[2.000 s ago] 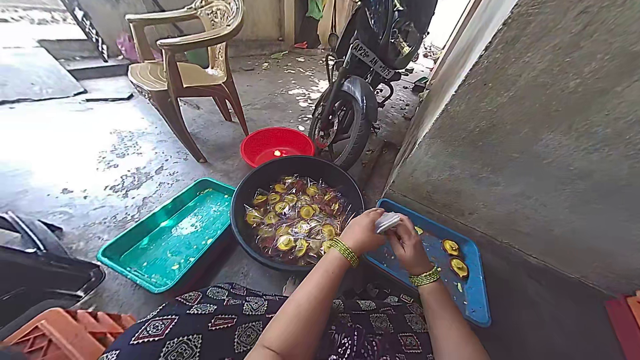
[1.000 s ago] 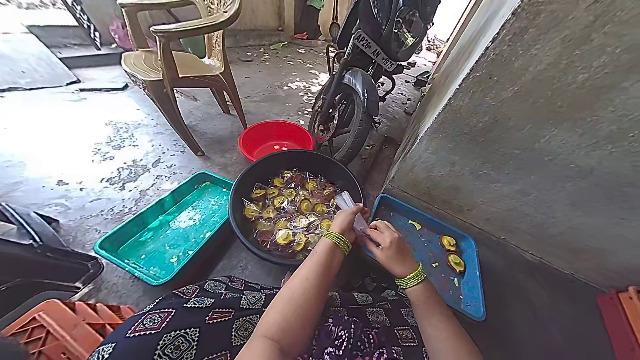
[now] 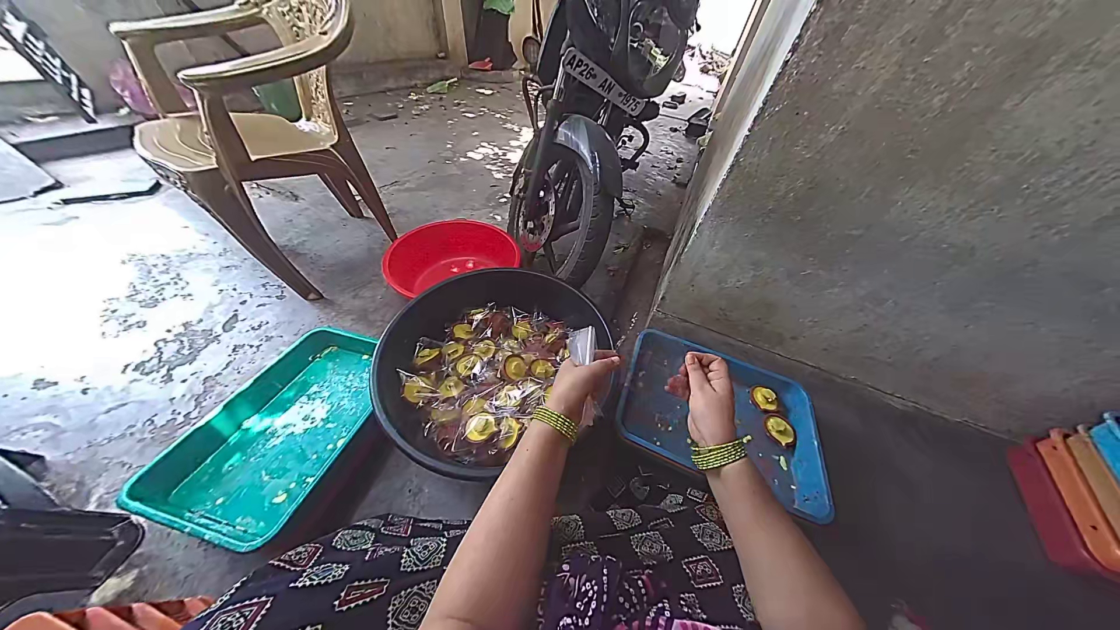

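Observation:
My left hand point(image 3: 582, 385) is closed on clear plastic bags point(image 3: 581, 346) over the right rim of a black round tub point(image 3: 394, 420). Inside the tub lie many wrapped pieces point(image 3: 481, 427) with yellow, round tops. Over a blue tray point(image 3: 652, 385), the fingertips of my right hand point(image 3: 710, 385) are pinched together, with a small reddish, blurred thing point(image 3: 678, 383) beside them; whether they grip it I cannot tell. Two unwrapped yellow-topped pieces point(image 3: 764, 399) rest in the tray to the right of that hand.
A green tray point(image 3: 236, 472) stands left of the tub, and a red basin point(image 3: 451, 254) behind it. Farther back are a plastic armchair point(image 3: 236, 131) and a motorcycle point(image 3: 569, 175). A wall point(image 3: 919, 219) rises behind the blue tray. Stacked coloured trays point(image 3: 1067, 499) stand far right.
My hands, together on the plastic bags one second ago, are now apart. The right hand has moved right, over the blue tray; the left still holds the bags.

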